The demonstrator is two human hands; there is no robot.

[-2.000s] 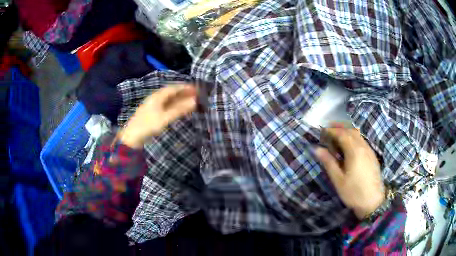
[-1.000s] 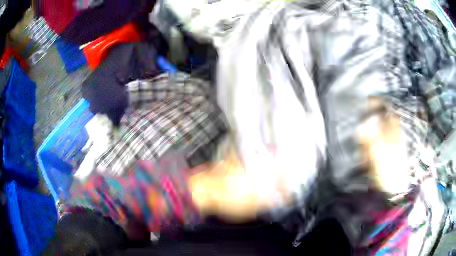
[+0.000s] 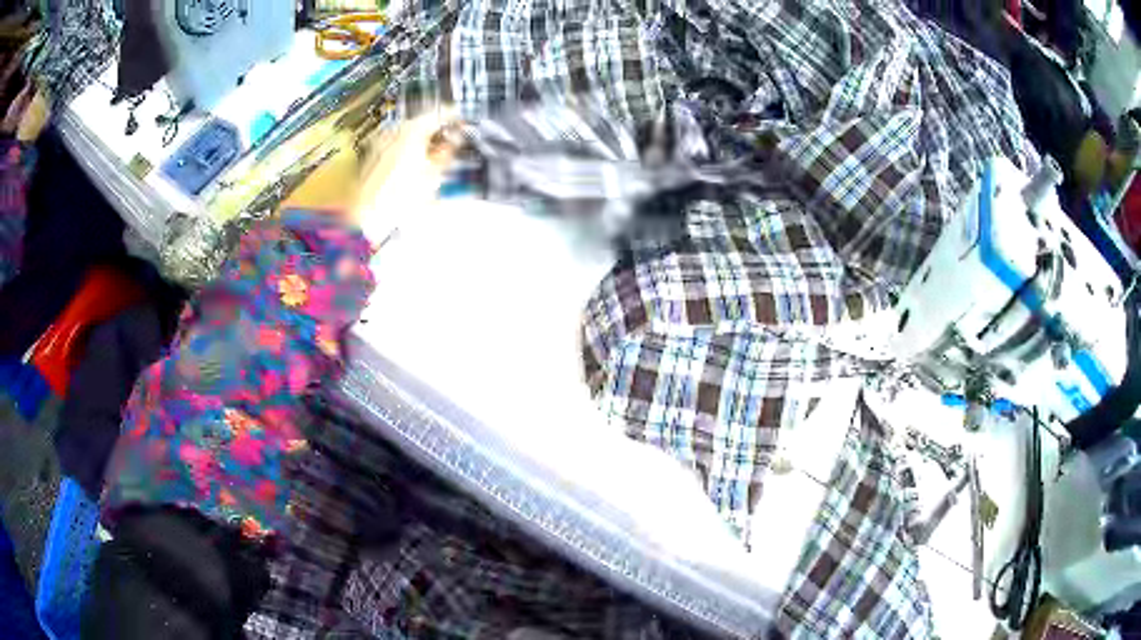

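A large plaid garment [image 3: 863, 175] lies heaped across the back of the white table [image 3: 501, 313]. A plaid part of it [image 3: 701, 375] reaches down toward the sewing machine head [image 3: 1001, 275] at the right. A narrow plaid piece [image 3: 857, 550] hangs over the table's front edge. My left hand [image 3: 407, 169] is blurred, reaching out at the garment's left edge; its grip on the cloth is unclear. My right hand is not visible.
Long dark-handled shears [image 3: 1029, 550] lie right of the machine bed. Orange-handled scissors [image 3: 350, 35] lie at the far left. A marked ruler strip [image 3: 501, 469] runs along the table's front edge. A blue crate [image 3: 65, 563] stands at lower left. Dark checked cloth [image 3: 438, 569] lies below the table edge.
The view has swung onto the table and machine. The garment, earlier over my lap, is now spread on the table. My left arm has reached forward; my right hand has left view.
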